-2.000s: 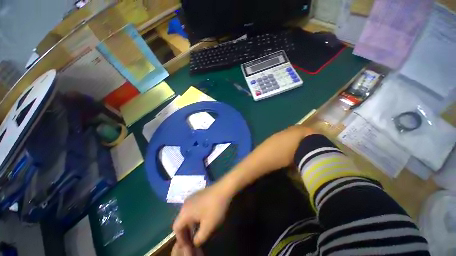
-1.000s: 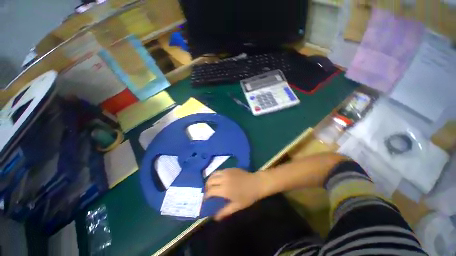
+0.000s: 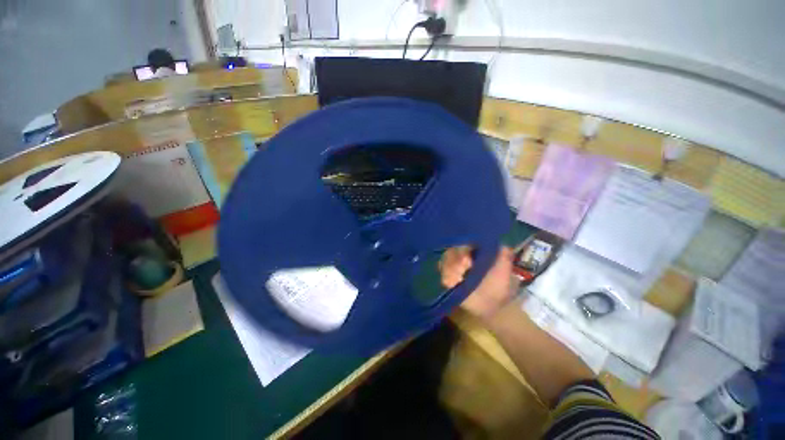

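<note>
A large blue reel (image 3: 293, 198) is raised above the desk and fills the middle of the view, with its round hub and wide cut-outs towards me. My right hand (image 3: 484, 279) grips its right rim, with fingers showing through a cut-out. No white label shows on the reel's visible face. A white printed sheet (image 3: 267, 357) lies on the green desk behind the reel and shows through the lower left cut-out. My left hand is not in view.
A black monitor (image 3: 400, 82) and keyboard (image 3: 387, 198) are partly hidden behind the reel. A white reel (image 3: 64, 193) lies on the blue stack at left, near a tape roll (image 3: 151, 271). A bag with a dark ring (image 3: 596, 302) lies at right. A person (image 3: 161, 60) sits far back.
My right hand has taken hold of the blue reel and lifted it off the desk towards me, uncovering more of the printed sheet. The view has tilted up.
</note>
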